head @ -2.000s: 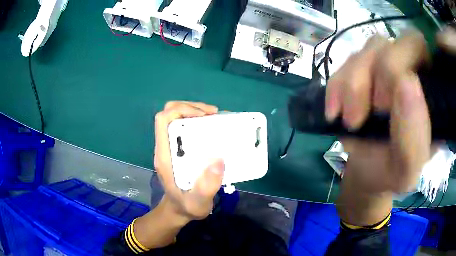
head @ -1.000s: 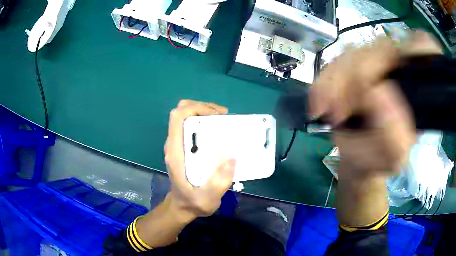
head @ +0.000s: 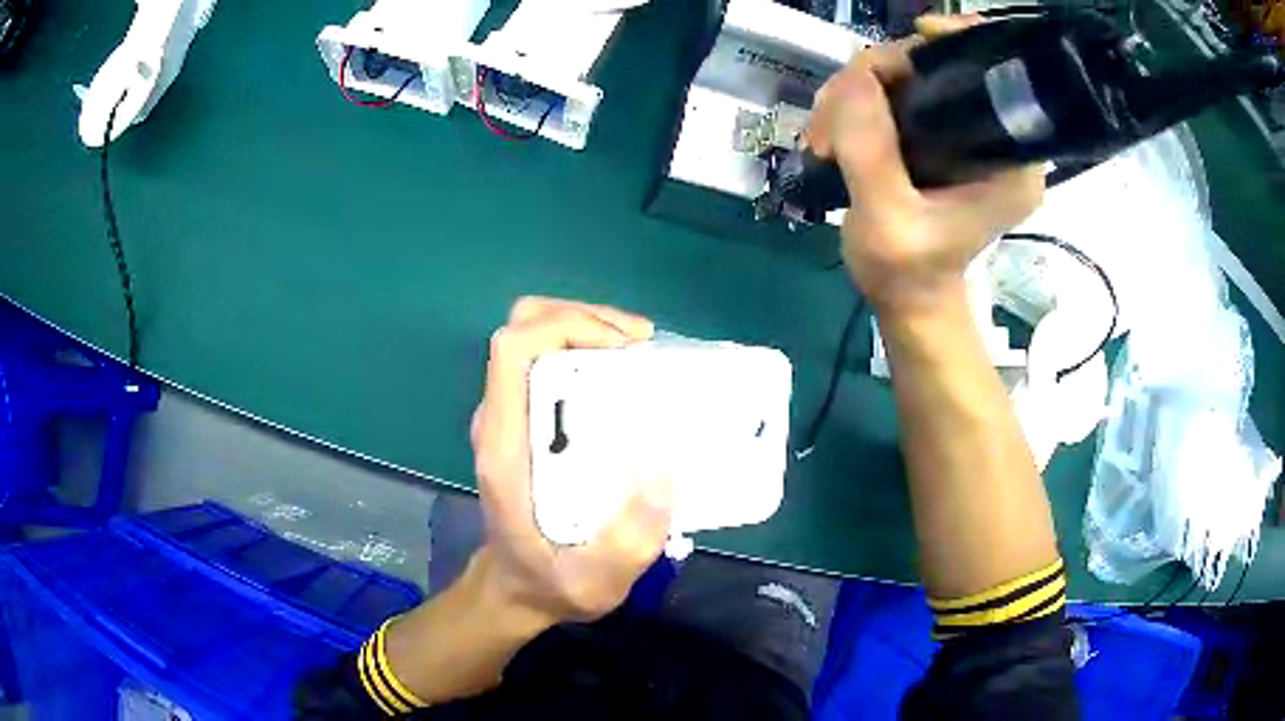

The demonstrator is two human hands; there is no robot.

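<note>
My left hand (head: 564, 493) holds a white unit with its flat back cover (head: 662, 440) facing up, thumb on the cover, fingers round the left side. The cover shows a dark keyhole slot near its left end and a smaller dark opening near its right end. A small white knob (head: 679, 545) sticks out at the lower edge. My right hand (head: 916, 183) grips the black electric screwdriver (head: 986, 106), its nose at the front of the screw feeder (head: 754, 78). The hand and tool hide the exact contact.
Two open white housings (head: 529, 106) with red and black wires lie at the back. Another white unit (head: 134, 71) with a black cable lies at the far left. Cabled white parts (head: 1064, 352) and plastic bags (head: 1156, 465) are at the right. Blue bins (head: 212, 620) are below the bench.
My right hand and the screwdriver have moved from right of the held unit up and forward to the screw feeder. The held unit has shifted slightly right; my left hand keeps its grip.
</note>
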